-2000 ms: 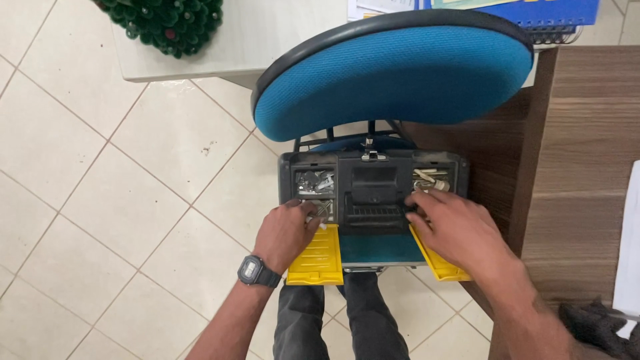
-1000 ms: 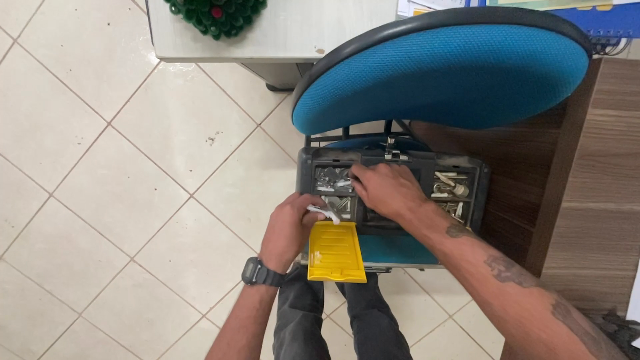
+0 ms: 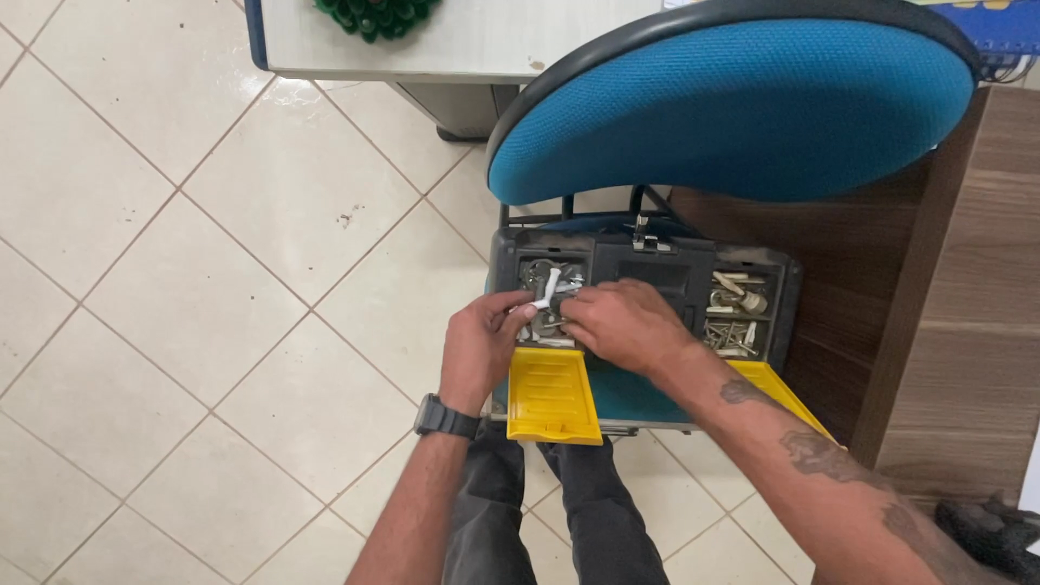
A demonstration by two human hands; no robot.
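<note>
A black plastic toolbox [image 3: 662, 268] lies on the blue chair's seat, its two yellow compartment lids [image 3: 554, 394] flipped open toward me. My left hand [image 3: 486, 341] pinches white plastic pieces [image 3: 552, 286], likely wall plugs, over the left compartment. My right hand [image 3: 621, 321] reaches into the same compartment's right side, its fingertips among small metal and plastic parts; whether they grip one is hidden. Screws [image 3: 730, 336] and pale plugs [image 3: 729, 283] fill the right-hand compartments, beside my right forearm.
The blue chair backrest [image 3: 731, 106] rises beyond the toolbox. Behind it stands a white table [image 3: 463, 45] with a green ornament [image 3: 378, 16]. A brown wooden desk [image 3: 959, 325] is on the right. My legs are just below the seat, on a tiled floor.
My right hand has moved from the toolbox's right compartments to the left ones. My left hand has lifted white pieces over the upper left compartment.
</note>
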